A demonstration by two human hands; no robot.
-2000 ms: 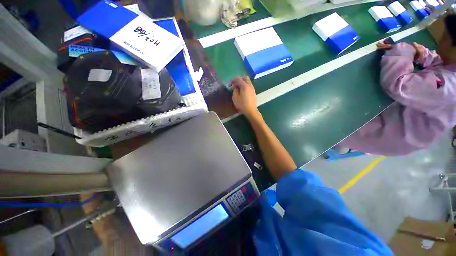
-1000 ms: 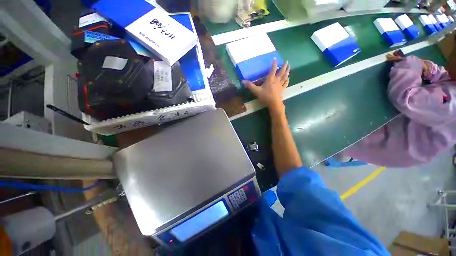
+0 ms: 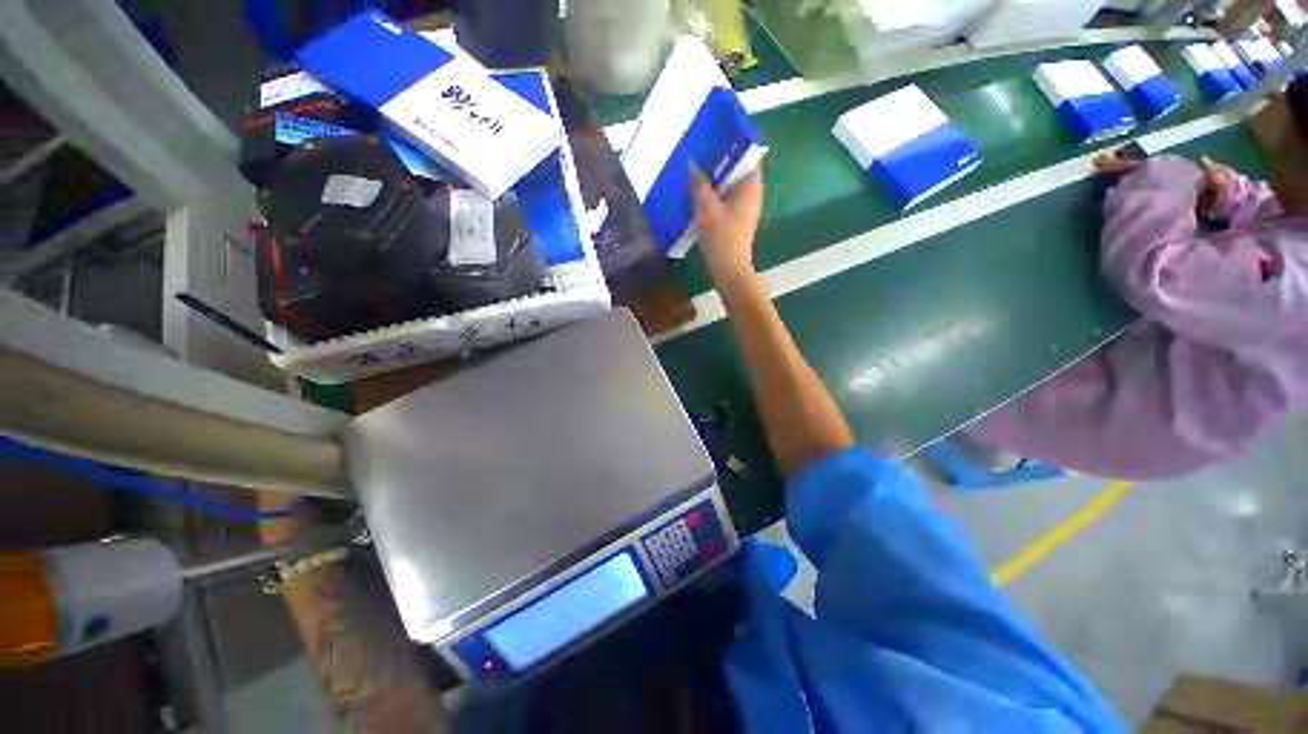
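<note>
My right hand [image 3: 729, 227], bare with a blue sleeve, grips the lower right side of a blue and white product box [image 3: 677, 144]. The box is tilted up at the near end of the green line belt [image 3: 803, 215]; its underside is hidden. The bench scale [image 3: 531, 466] has a bare metal pan, and its display [image 3: 568, 614] glows pale blue. My left hand is not in view.
An open carton tray [image 3: 459, 339] beside the scale holds black bagged items [image 3: 352, 237] and a blue-white box with handwriting [image 3: 466, 118]. More product boxes [image 3: 907, 144] lie along the belt. A person in pink [image 3: 1198, 316] is at the right.
My right hand has gone from resting open on the nearest box to gripping it. The box has tilted up and shifted left. The following box has moved left along the belt.
</note>
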